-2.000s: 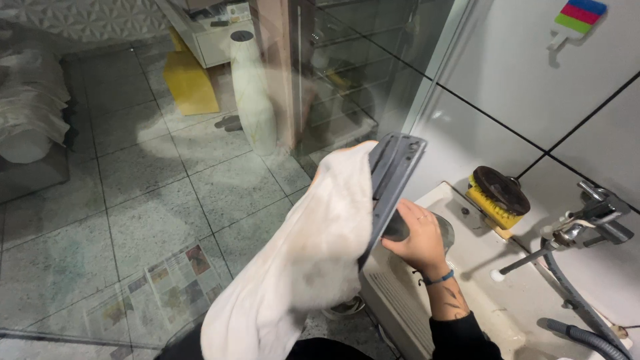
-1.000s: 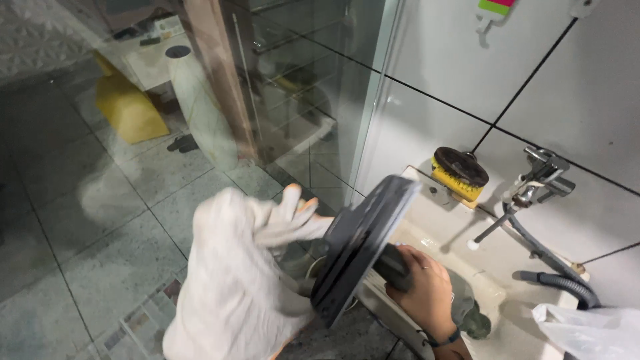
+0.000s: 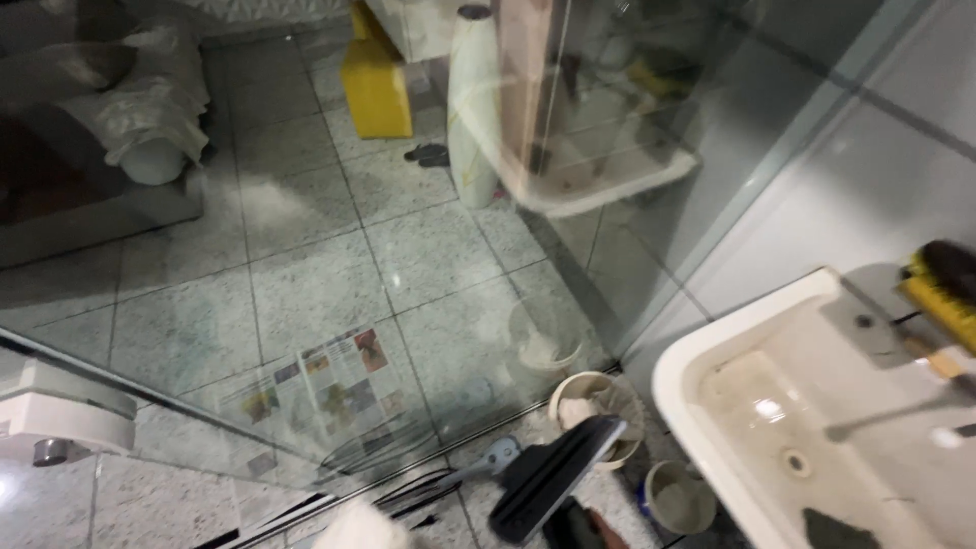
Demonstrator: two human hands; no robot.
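At the bottom of the head view, my right hand is closed on the handle of a black squeegee-like window-cleaning tool, whose wide blade tilts up to the right. A white cloth shows at the lower edge, left of the tool; my left hand is not visible there. Behind the blade, on the floor, stands a white bucket with cloth in it. The glass panel rises in front of me, with reflections on it.
A white sink stands at the right, with a yellow brush at its back. A smaller tub sits beside the bucket. Cables lie on the floor. Through the glass show a newspaper, a tall vase and a yellow dustpan.
The tool and the cloth are now lower in view. My left hand, seen in the cloth one second ago, is out of sight. The view has swung left and down, showing the buckets.
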